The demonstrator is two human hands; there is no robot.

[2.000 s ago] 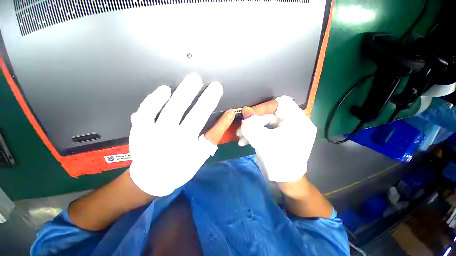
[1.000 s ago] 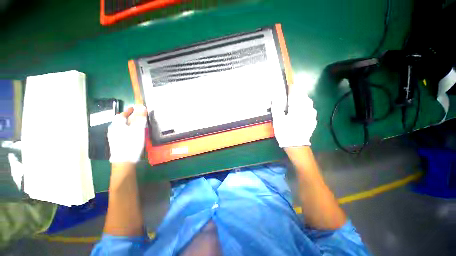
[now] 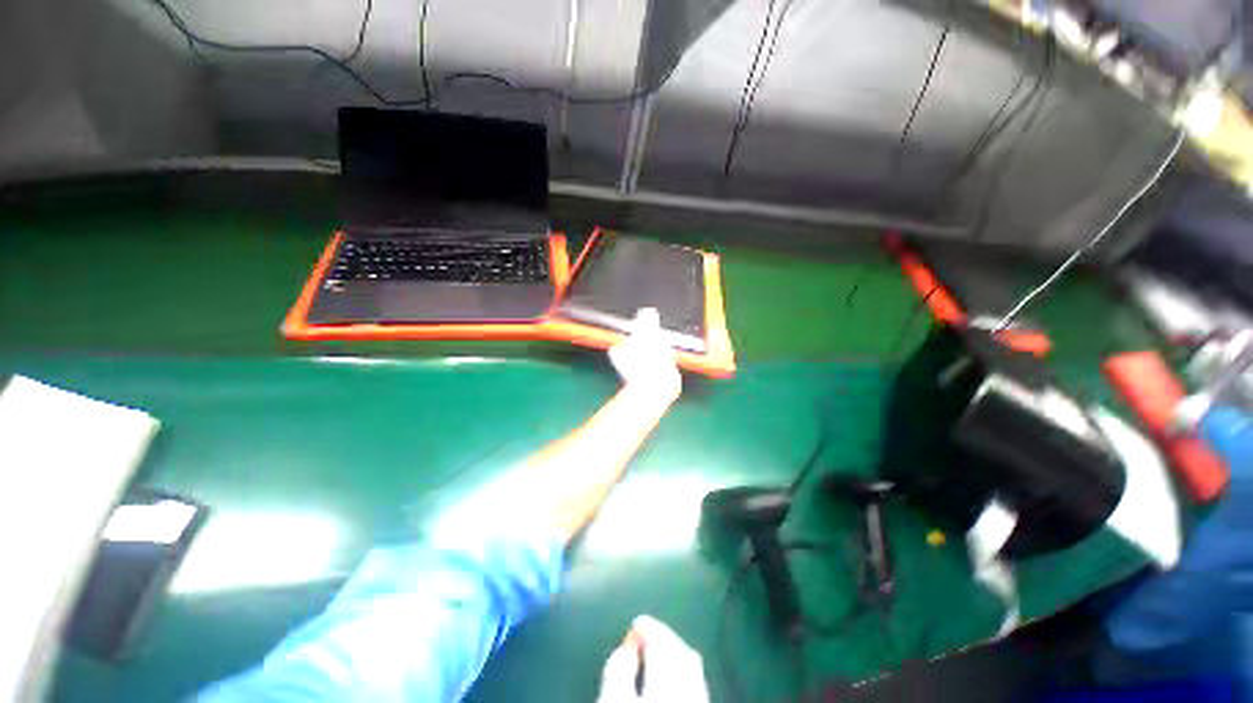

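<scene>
A closed dark laptop (image 3: 643,282) lies on an orange-red line tray (image 3: 717,309) at the far side of the bench. My left hand (image 3: 646,360), in a white glove, reaches out to the near edge of this tray and laptop and touches it. Its fingers are blurred, so whether they grip is unclear. My right hand (image 3: 656,667), also gloved, is low in the picture, cut off by the bottom edge. Its fingertips are close together, and whether they hold anything cannot be told.
An open laptop (image 3: 440,261) on another tray adjoins on the left. A stack of protective sheets (image 3: 62,467) and a black slab (image 3: 135,577) lie near left. Two scanners (image 3: 770,549) (image 3: 875,536) and a label printer (image 3: 1031,460) stand right. A person's blue sleeve (image 3: 1189,591) shows at far right.
The view has tilted up and right. The laptop and tray that were between both hands are no longer in front of me. My left hand now reaches far forward; my right is low, near the body.
</scene>
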